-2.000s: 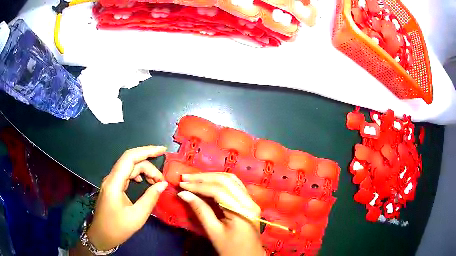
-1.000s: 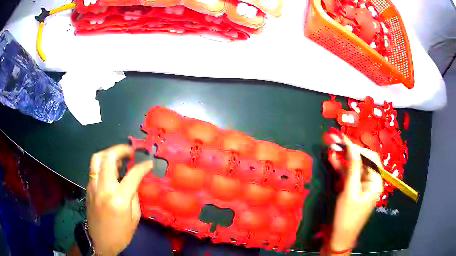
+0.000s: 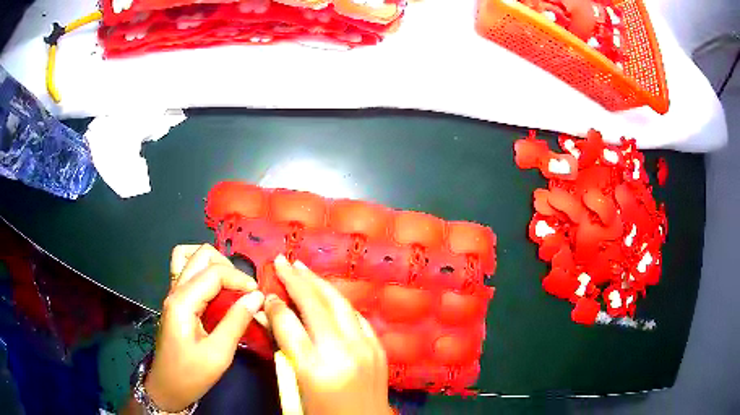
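Observation:
A floppy red moulded sheet [image 3: 410, 305] with rows of raised pads lies on the green tabletop in front of me. My left hand [image 3: 199, 324] pinches the sheet at its near left part, thumb against fingers. My right hand [image 3: 324, 340] is beside it, fingertips close to my left thumb and on the red sheet; a yellow handle [image 3: 287, 381] sticks out under this hand. The tool's tip is hidden. A dark hole shows in the sheet just above the fingertips. The near left part of the sheet is largely covered by both hands.
A pile of loose red pieces [image 3: 599, 219] lies at the right. An orange perforated basket [image 3: 560, 57] and a stack of red sheets [image 3: 243, 24] are on the white covering [image 3: 422, 81]. A bluish bottle [image 3: 40, 142] and white scrap [image 3: 122, 154] are at the left.
My right hand went to the pile at the right with a red piece and the yellow tool, and is now back at the sheet beside my left hand. The pile shows uncovered again.

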